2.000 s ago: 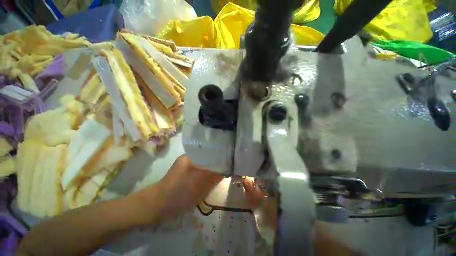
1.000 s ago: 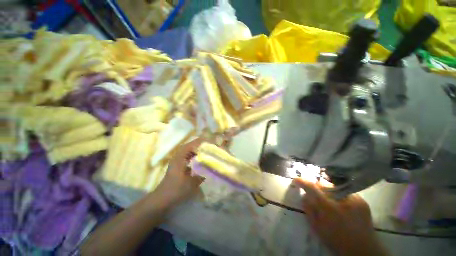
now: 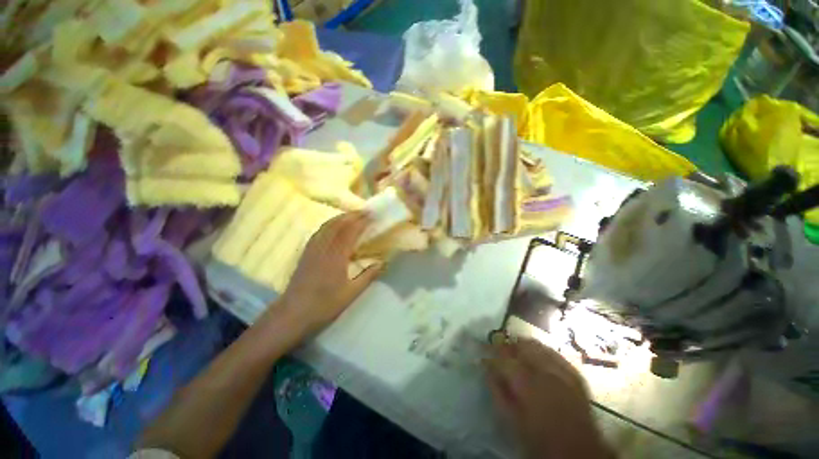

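Observation:
My left hand (image 3: 328, 269) lies on the right edge of the row of pale yellow plush strips (image 3: 269, 233), its fingers beside a white-faced strip (image 3: 386, 212). Its fingertips are partly hidden, so a grip cannot be told. My right hand (image 3: 539, 394) is blurred on the machine table, just left of and below the brightly lit needle plate (image 3: 597, 336); no piece shows in it. Finished strips (image 3: 462, 179) with white-grey bands lie fanned behind my left hand. The sewing machine head (image 3: 682, 260) is at right.
Purple strips (image 3: 81, 269) and more yellow strips (image 3: 171, 148) are heaped at left. A purple piece (image 3: 721, 399) lies right of the needle area. A clear bag (image 3: 446, 58) and yellow bags (image 3: 620, 63) are behind the worn table (image 3: 404, 359).
The view has swung left and back from the machine. The yellow-and-purple piece has left my left hand, which is now on the yellow row. My right hand has drawn away from the needle area.

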